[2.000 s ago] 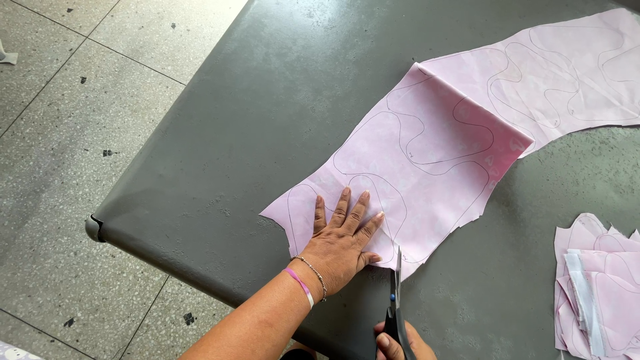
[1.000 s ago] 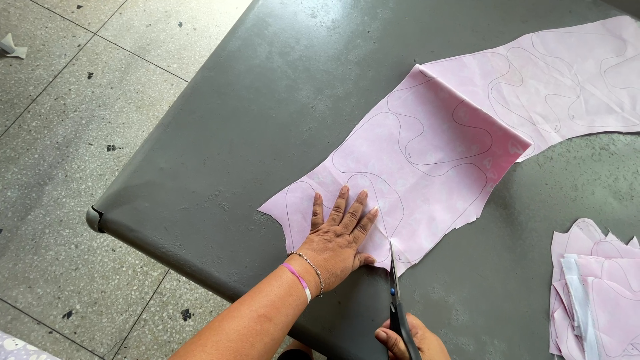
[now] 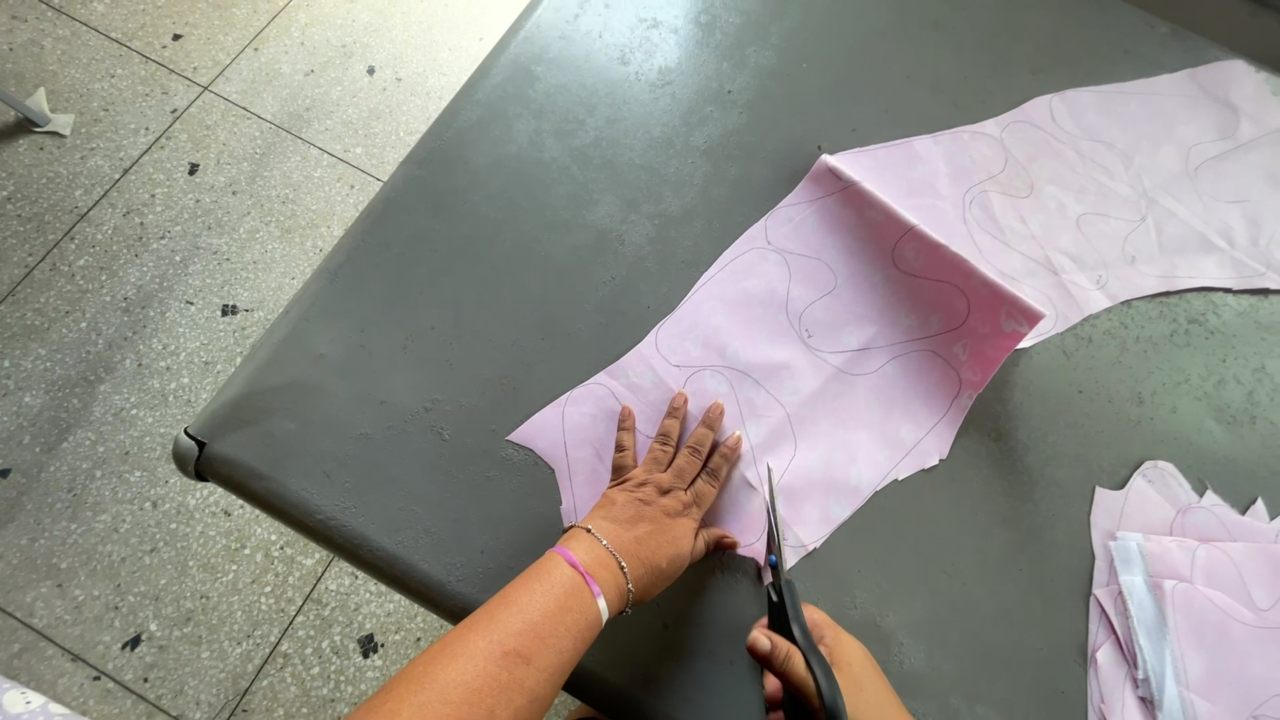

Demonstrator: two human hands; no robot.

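A long piece of pink fabric (image 3: 730, 290) with curved pattern outlines drawn on it runs across the table, a raised fold crossing its middle. My left hand (image 3: 665, 500), palm down with fingers spread, presses on its near left end and holds nothing. My right hand (image 3: 820, 660) grips the black handles of a pair of scissors (image 3: 787, 600). The blades lie at the fabric's near edge, just right of my left thumb, pointing away from me along a drawn line. The lower fingers of my right hand are partly hidden by the handles.
The grey table (image 3: 400, 400) has a rounded edge and a capped corner (image 3: 190, 453) at the left. A stack of cut pink fabric pieces (image 3: 1210, 600) lies at the lower right. Beyond the table edge is a speckled tile floor (image 3: 110, 380), with a pale object (image 3: 50, 115) at the upper left.
The scissor blades, apart two seconds ago at the fabric's near edge, are now nearly together there. My left hand remains flat on the fabric.
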